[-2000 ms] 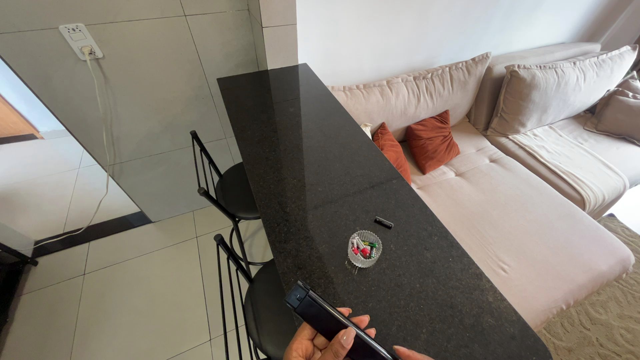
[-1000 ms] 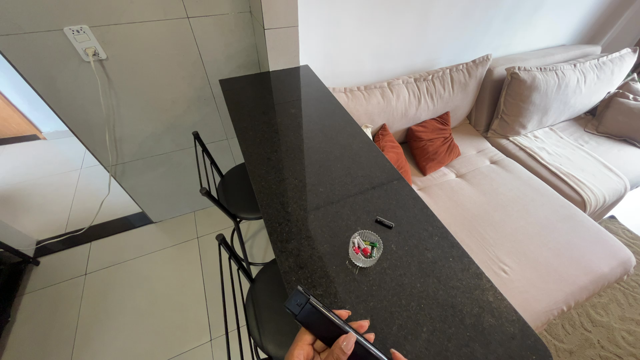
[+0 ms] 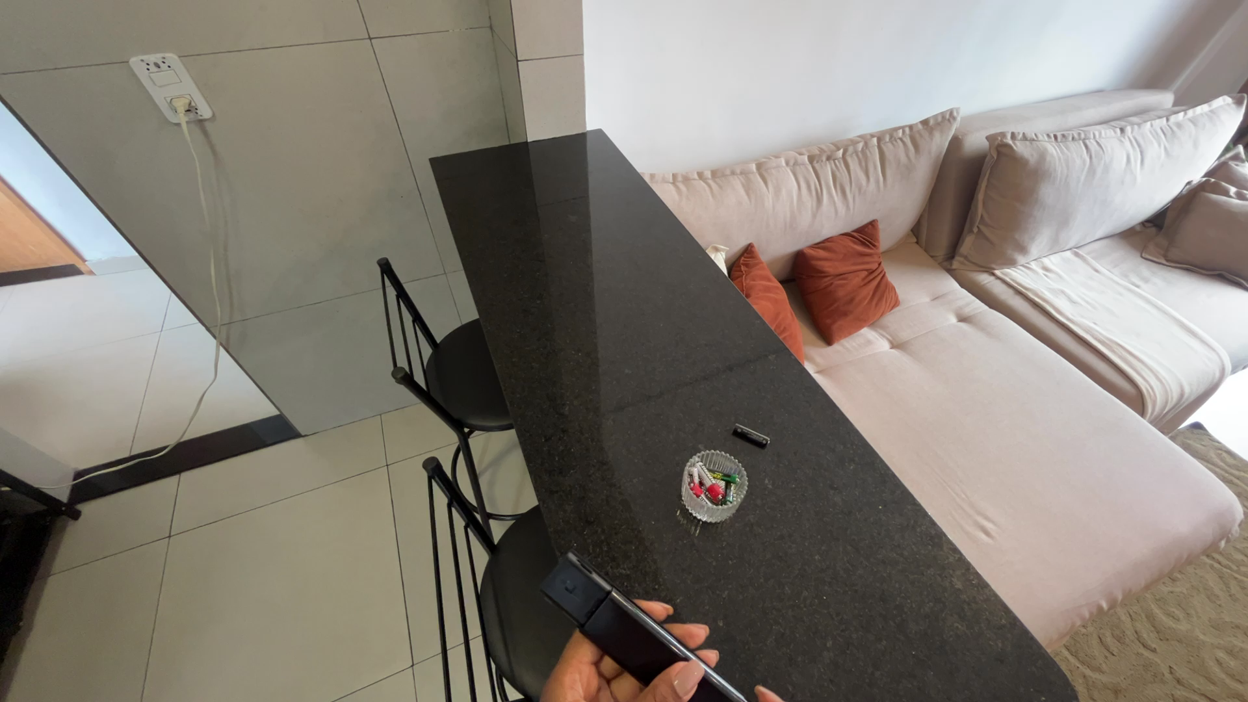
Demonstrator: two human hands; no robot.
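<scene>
My left hand (image 3: pixel 634 668) is wrapped round a slim black device (image 3: pixel 624 634), probably a remote control, held tilted at the bottom of the view over the counter's near side. Of my right hand (image 3: pixel 767 694) only a fingertip shows at the bottom edge, beside the lower end of the device; the rest is out of view. On the dark granite counter (image 3: pixel 624 331), beyond my hands, stands a ribbed clear glass bowl (image 3: pixel 690 487) with several small batteries (image 3: pixel 715 485) inside. A small black piece (image 3: pixel 751 436), perhaps a battery or cover, lies just behind the bowl.
Two black metal bar stools (image 3: pixel 531 585) (image 3: pixel 473 375) stand left of the counter. A beige sofa (image 3: pixel 994 419) with rust-coloured cushions (image 3: pixel 846 283) runs along its right side. A cord (image 3: pixel 210 253) hangs from a wall outlet (image 3: pixel 171 86) at the left.
Less of my right hand shows at the bottom edge than two seconds ago. My left hand and the black device have shifted slightly downward.
</scene>
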